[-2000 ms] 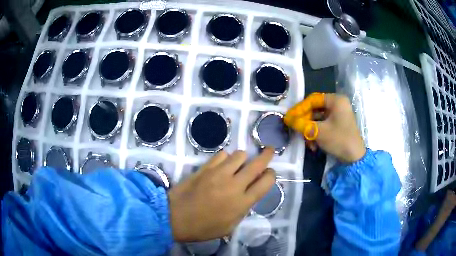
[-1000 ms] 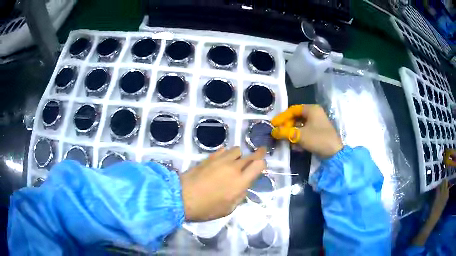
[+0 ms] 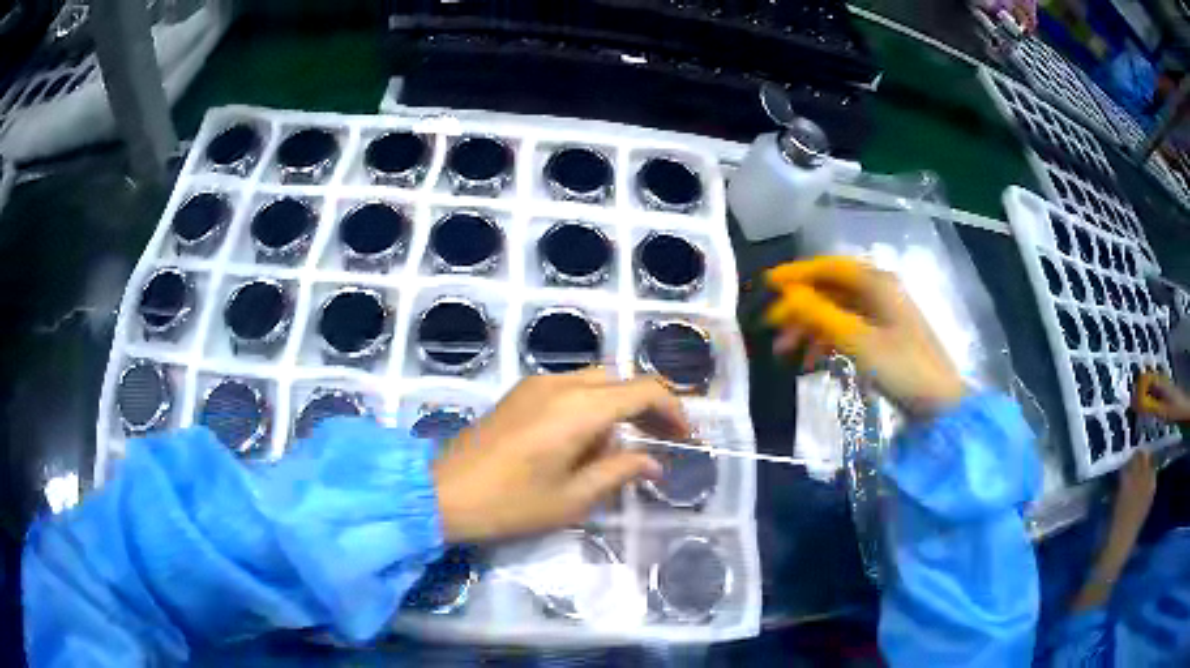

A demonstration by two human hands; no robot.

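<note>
A white blister tray [image 3: 740, 516] holds round smartwatch heads. The watch head [image 3: 676, 354] at the right end of the third row looks grey and finely lined, unlike the black ones above it. My left hand [image 3: 555, 450] is over the tray, its fingers bent just below that watch. A thin white line [image 3: 750, 454] runs from under its fingers past the tray's right edge; whether the fingers grip it is unclear. My right hand [image 3: 881, 333], blurred, with orange finger cots, is raised right of the tray, off the watches; whether it holds anything cannot be told.
A white dispenser bottle [image 3: 779, 187] stands behind the tray's right corner. A shiny clear plastic bag [image 3: 959, 281] lies to the right, partly behind my right hand. A small white label or wipe [image 3: 820, 418] lies beside the tray. Farther right is another filled tray [image 3: 1083, 313] with another person's hand.
My right hand has moved right, away from the grey watch. My left hand's fingers have drawn down off that watch. The view has shifted, showing more bench behind the tray.
</note>
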